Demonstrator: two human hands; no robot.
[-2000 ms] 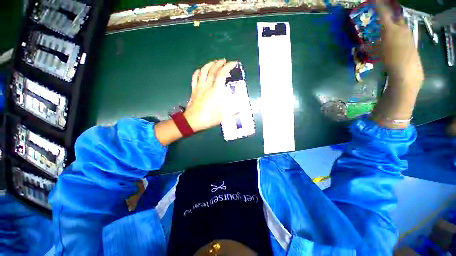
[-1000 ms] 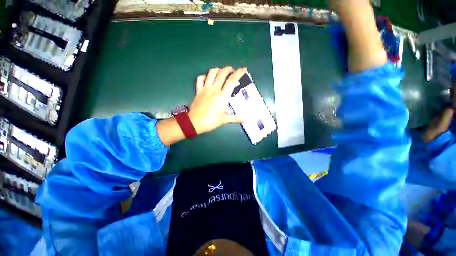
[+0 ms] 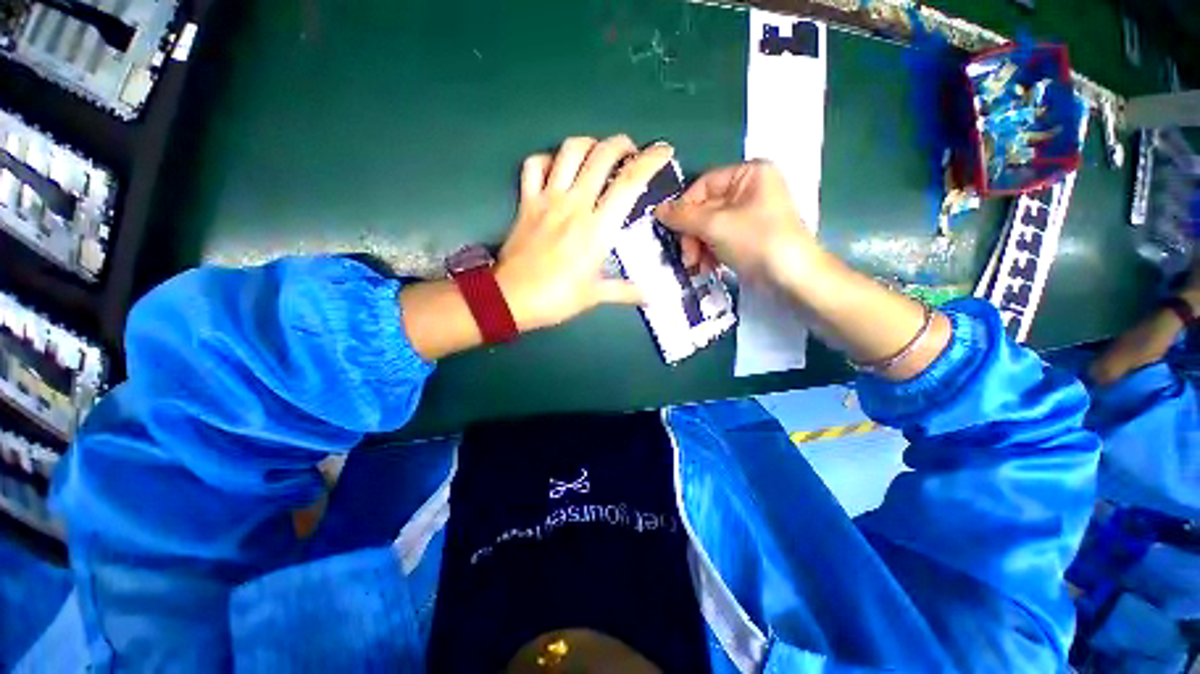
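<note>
A silvery-white phone mid-frame (image 3: 674, 316) lies tilted on the dark green mat. A black sticker (image 3: 651, 191) covers its upper end, and dark areas show down its middle. My left hand (image 3: 566, 237) lies over the frame's left side and holds it, fingertips at the top end. My right hand (image 3: 748, 224) has thumb and fingertips pinched together at the frame's upper right edge; whether they grip anything is hidden. A white backing sheet (image 3: 776, 323) lies right of the frame, partly under my right hand, with one black shape at its top.
A black tray (image 3: 148, 165) with silvery frames stands at the left. A red-rimmed scrap box (image 3: 980, 132) heaped with blue and white bits is at the upper right. Sticker sheets (image 3: 1024, 257) lie below it. Another person's arm (image 3: 1145, 345) shows at the right edge.
My right hand has come from the scrap box area at the upper right down to the frame. My left hand stays on the frame. The view has shifted, so the tray sits further left.
</note>
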